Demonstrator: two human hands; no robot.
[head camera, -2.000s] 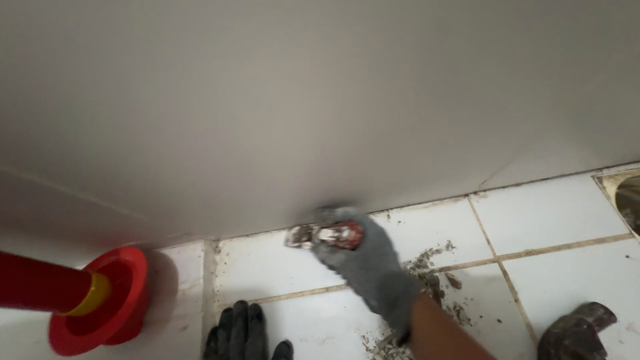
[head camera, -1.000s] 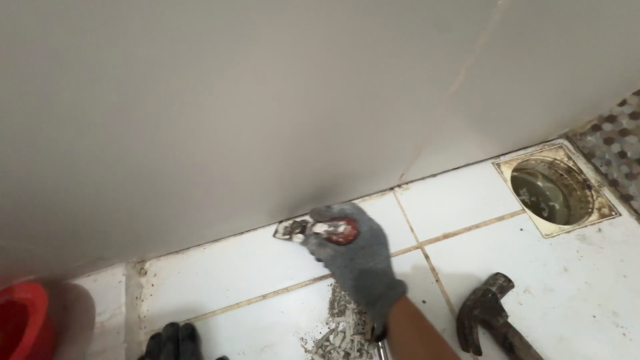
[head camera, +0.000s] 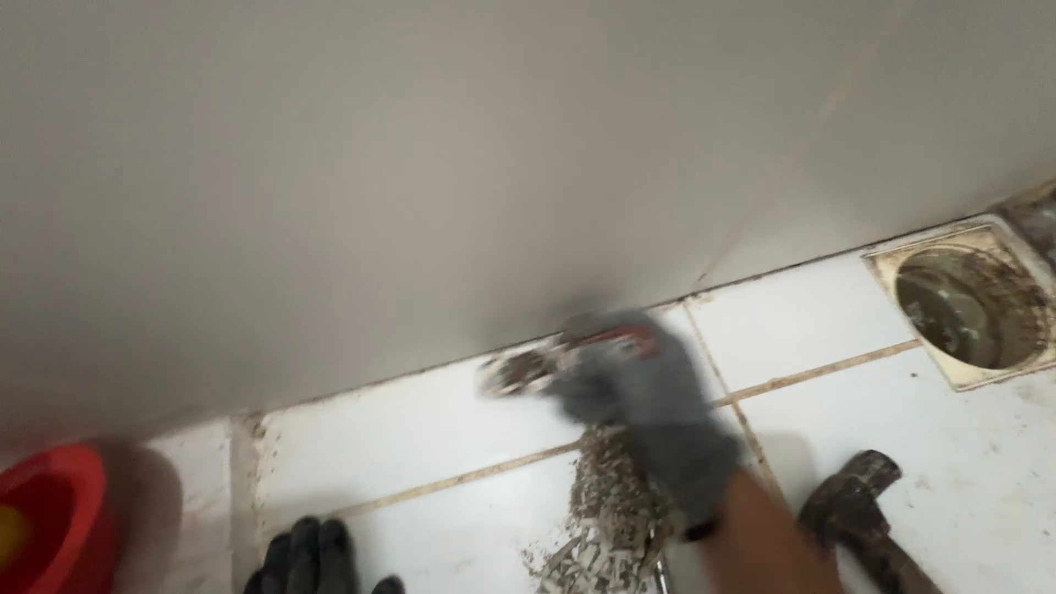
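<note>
My right hand (head camera: 643, 396), in a grey work glove, is closed around the red handle of a scraper (head camera: 524, 369), whose blade is caked with pale residue. Motion blurs both, and the tool's exact type is unclear. The blade lies over the white floor tiles (head camera: 371, 437), close to the joint at the foot of the grey wall. Just below my hand is a heap of grey debris and chips (head camera: 610, 528). At the bottom edge my left hand (head camera: 309, 561), in a dark glove, shows only its spread fingertips, over the tile, with nothing seen in them.
A claw hammer (head camera: 858, 511) with a worn head lies on the tiles to the right of my forearm. Beyond it, an open round floor drain (head camera: 973, 297) sits in a square frame against the wall. A red plastic container (head camera: 74, 520) with something yellow inside stands at far left.
Over the two seconds the view has swung right, showing the drain and hammer more fully. The scraper has stayed in my right hand near the wall's foot.
</note>
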